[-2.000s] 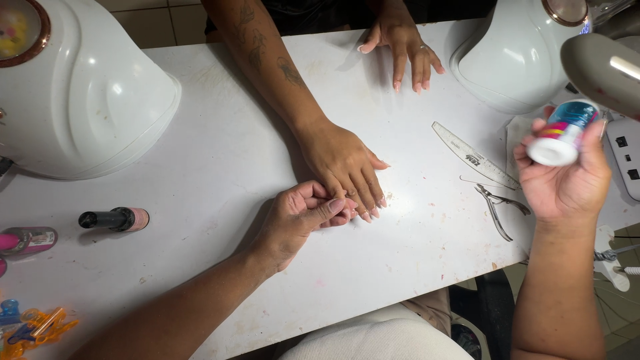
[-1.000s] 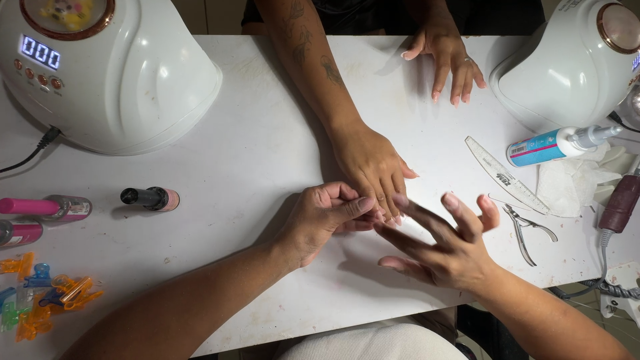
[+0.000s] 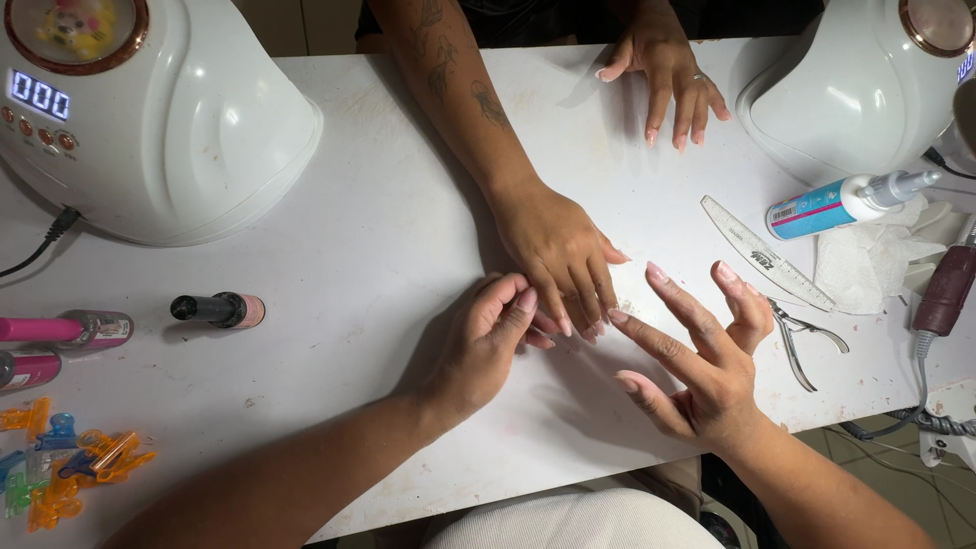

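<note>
My left hand (image 3: 488,343) has its thumb and index finger closed at the little-finger side of another person's hand (image 3: 560,244), which lies palm down on the white table (image 3: 358,229). My right hand (image 3: 701,358) is spread and holds nothing; its index fingertip is at or just beside that person's fingertips. The person's other hand (image 3: 675,84) rests farther back, with a ring on one finger. Right of my right hand lie a pair of metal cuticle nippers (image 3: 797,339) and a curved nail file (image 3: 762,255).
Nail lamps stand at left (image 3: 221,122) and right (image 3: 839,91). A blue-and-white nozzle bottle (image 3: 816,210) lies by crumpled tissue (image 3: 858,267) and a nail drill handpiece (image 3: 945,290). At left are a nail polish bottle (image 3: 221,310), pink bottles (image 3: 99,329) and plastic clips (image 3: 110,454).
My right hand held the bottle two seconds ago; the bottle now lies by the tissue and that hand has moved left, beside the person's fingers. My left hand stays at their hand.
</note>
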